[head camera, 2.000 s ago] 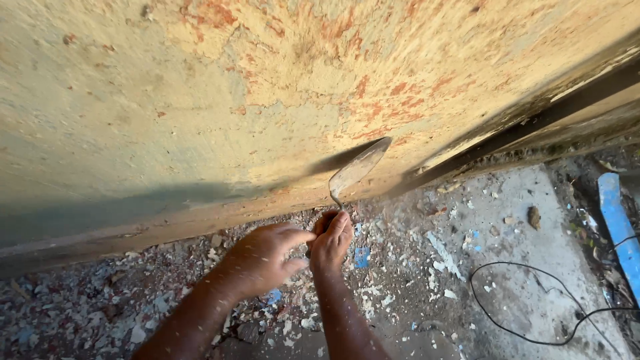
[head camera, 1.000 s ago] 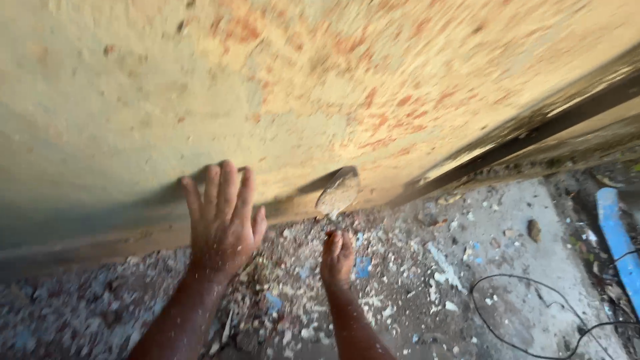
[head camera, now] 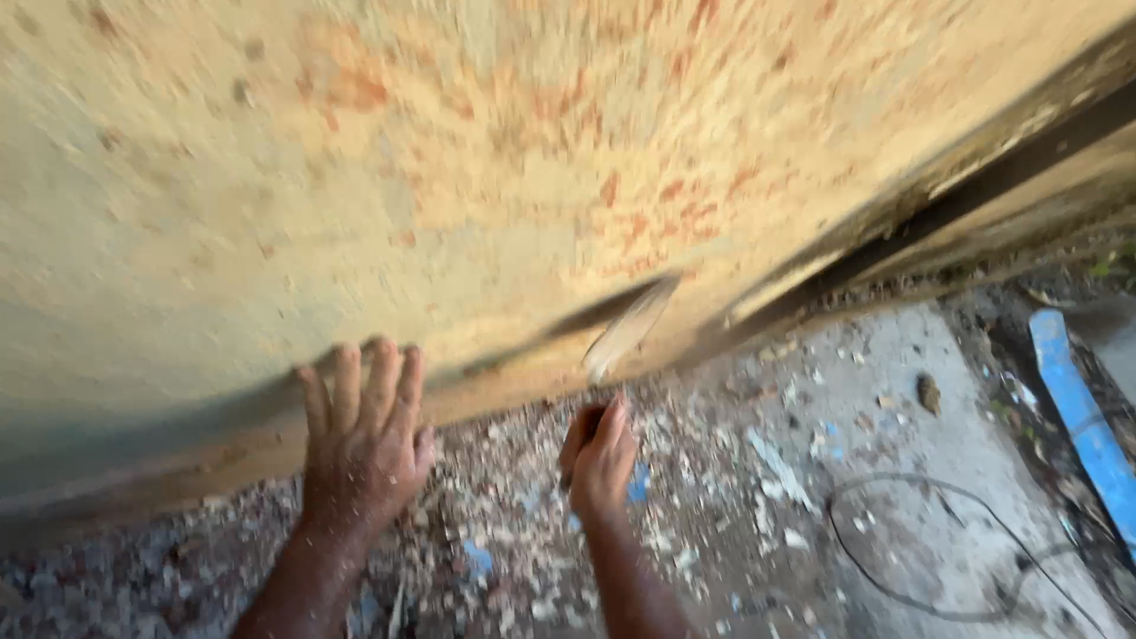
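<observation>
My right hand [head camera: 603, 457] is closed around the dark handle of a pointed trowel [head camera: 632, 328], whose metal blade is blurred and lies against or close to the lower part of the wall. My left hand [head camera: 364, 435] is spread with its fingertips on or near the wall, to the left of the trowel, and holds nothing. The wall [head camera: 497, 204] is yellowish, with patches of worn paint and reddish marks. Pale specks cover both forearms.
Paint flakes and debris [head camera: 506, 550] cover the ground along the wall's foot. A thin dark cable [head camera: 923, 479] loops on the concrete at right, near a brown lump [head camera: 928, 393]. Farther right lies a blue strip [head camera: 1084, 426]. A dark groove [head camera: 958, 209] runs along the wall at upper right.
Two seconds ago my left hand was beside my right hand at the trowel; it then moved left to the wall. The trowel blade has shifted and changed its angle between frames.
</observation>
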